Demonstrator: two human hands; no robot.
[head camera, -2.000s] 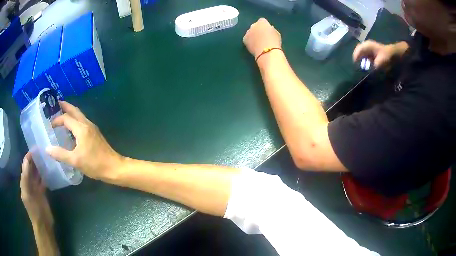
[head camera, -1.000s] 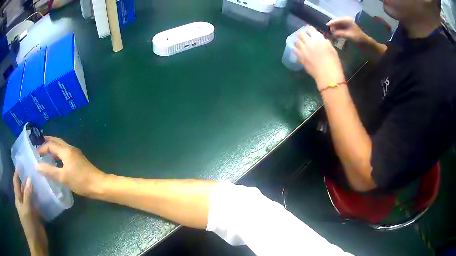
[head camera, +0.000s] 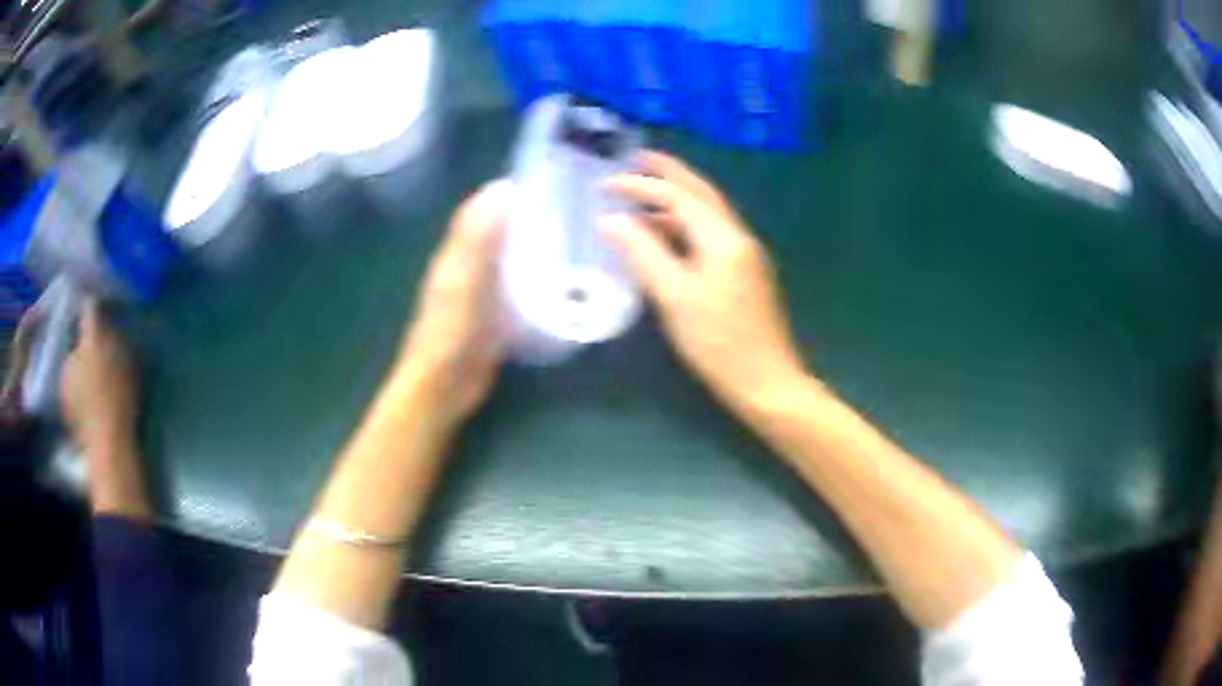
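Note:
A frosted oval tank (head camera: 568, 221) is in front of me, upright lengthwise and blurred. A black module (head camera: 590, 130) sits inside its far end, and a white ring-shaped part (head camera: 576, 303) with a small dark centre is at its near end. My left hand (head camera: 472, 295) holds the tank's left side. My right hand (head camera: 704, 275) is at its right side, with bent fingers over the tank's edge; whether they grip the wall or a part inside is blurred.
Blue cartons (head camera: 657, 67) stand in a row beyond the tank. Several white-lidded units (head camera: 382, 107) stand at the far left. A white lid (head camera: 1061, 153) lies at the far right. Another person's hand (head camera: 101, 375) is at the left edge beside an open blue carton (head camera: 131, 244). A pale post (head camera: 914, 47) stands at the back.
The view has swung left, so the tank and both hands now show near the middle. The white-lidded units at left have come into view; the neighbour in black at right has almost left it.

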